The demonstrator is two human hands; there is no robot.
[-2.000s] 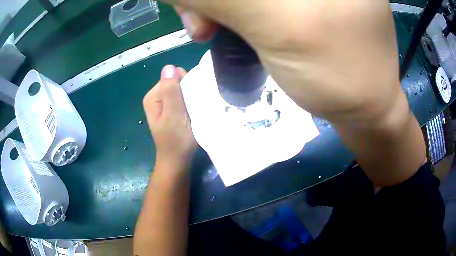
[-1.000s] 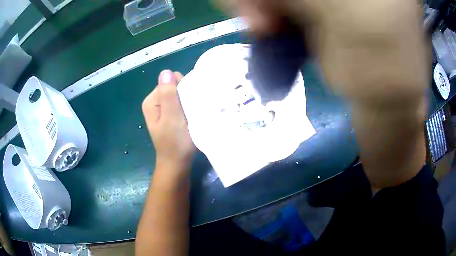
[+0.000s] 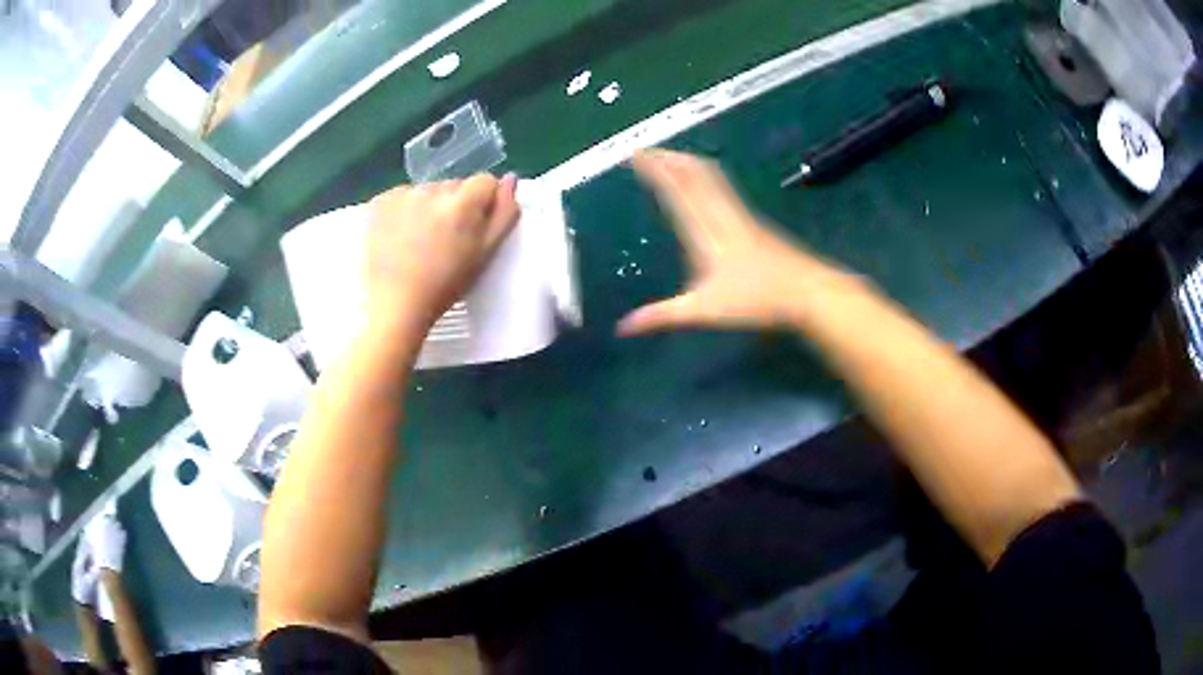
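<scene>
My left hand grips a white housing from above. The housing lies on its side on the dark green tabletop, its slotted grille partly showing below my wrist. My right hand is empty, thumb and fingers spread, a little right of the housing. The black electric screwdriver lies on the tabletop at the upper right, its metal tip pointing left.
Two white housings stand at the left. A clear plastic box and small white pieces lie on the green belt. A white oval disc is at the far right. Another person's gloved hands show at the lower left.
The screwdriver has left my right hand and lies on the table. The housing has been turned onto its side and moved left, with my left hand now over it. The view has shifted.
</scene>
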